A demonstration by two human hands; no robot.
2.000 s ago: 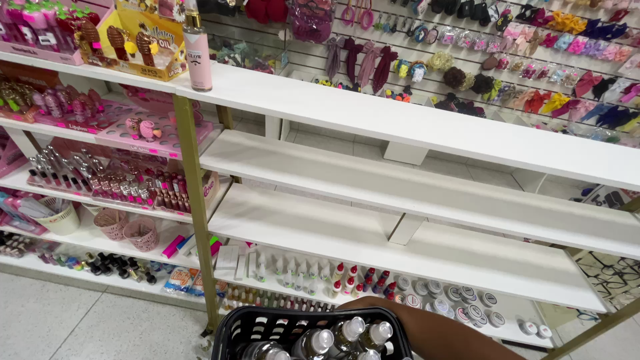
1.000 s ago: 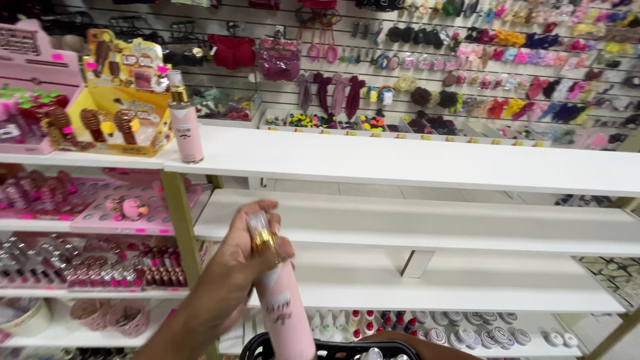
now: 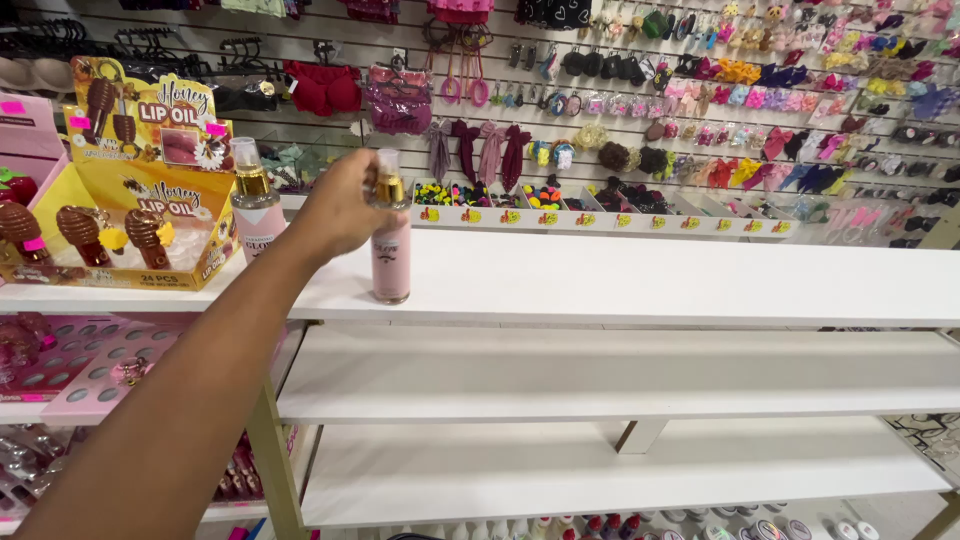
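My left hand (image 3: 345,202) grips the gold neck of a pink spray bottle (image 3: 391,259) from its left side. The bottle stands upright on the white top shelf (image 3: 637,277), near the front edge, with a clear cap over its nozzle. A matching pink spray bottle (image 3: 257,214) stands to the left, partly behind my wrist, close beside the yellow lip oil display box (image 3: 150,225). My right hand is out of view. Only a sliver of the black basket's rim (image 3: 412,536) shows at the bottom edge.
Two lower white shelves (image 3: 600,375) lie beneath the top one, with small bottles and jars (image 3: 757,529) at the bottom. Pink cosmetics trays (image 3: 97,367) fill the left shelves. Behind, a slatted wall (image 3: 517,112) holds hair accessories and clothing.
My left hand has carried the pink bottle from above the black basket up to the top shelf. The basket and right forearm, seen earlier, have left the view almost entirely as the view shifted.
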